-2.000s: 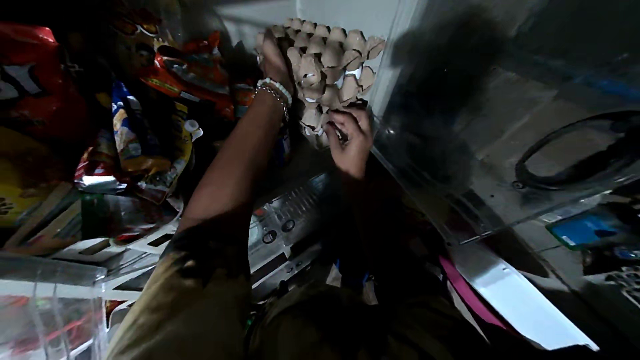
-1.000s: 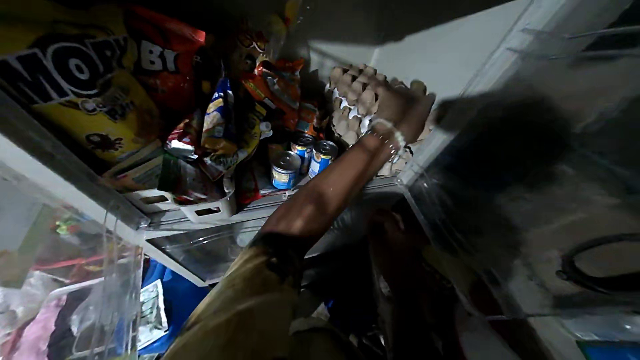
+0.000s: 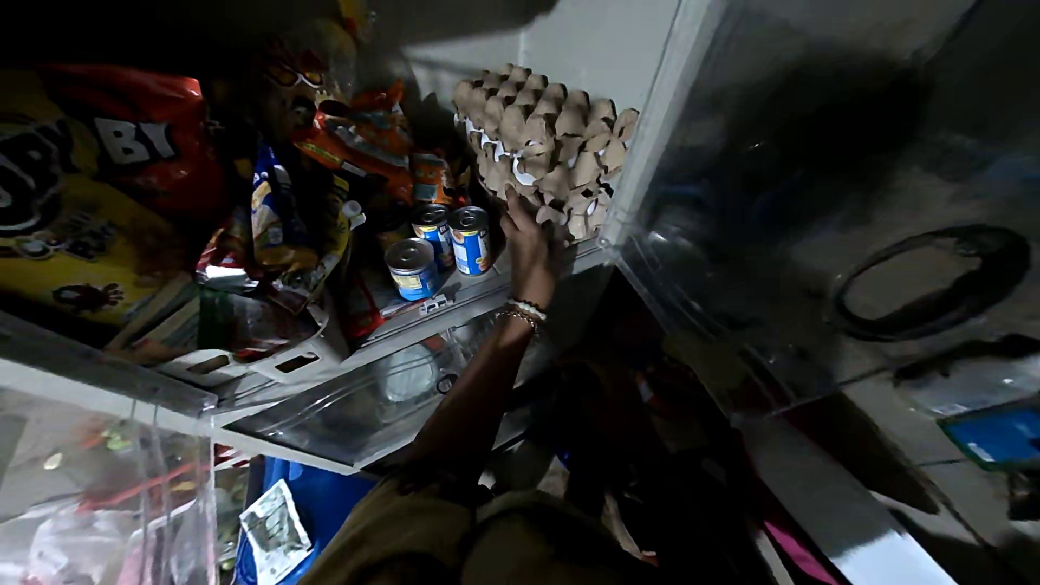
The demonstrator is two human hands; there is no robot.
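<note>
My left hand (image 3: 530,253), with a white bead bracelet and a chain at its wrist, reaches up to the near lower edge of a stack of brown pulp egg trays (image 3: 552,122) on the cabinet shelf. Its fingers touch or nearly touch the trays; whether they grip them is unclear. White eggs (image 3: 522,171) show between the layers. Left of the hand stand a blue can (image 3: 470,240), another blue can (image 3: 433,234) and a shorter can (image 3: 412,268). My right hand cannot be made out in the dark lower area.
Snack bags in red (image 3: 138,146), yellow (image 3: 81,252) and orange (image 3: 366,142) fill the shelf's left side. A white plastic basket (image 3: 301,353) sits near the shelf edge. Clear door panels (image 3: 691,268) flank the shelf. A coiled black cable (image 3: 926,284) is at the right.
Two seconds ago both hands were at the egg trays; now only my left hand shows there. It has come down from the trays' upper right part to their lower edge since one second ago.
</note>
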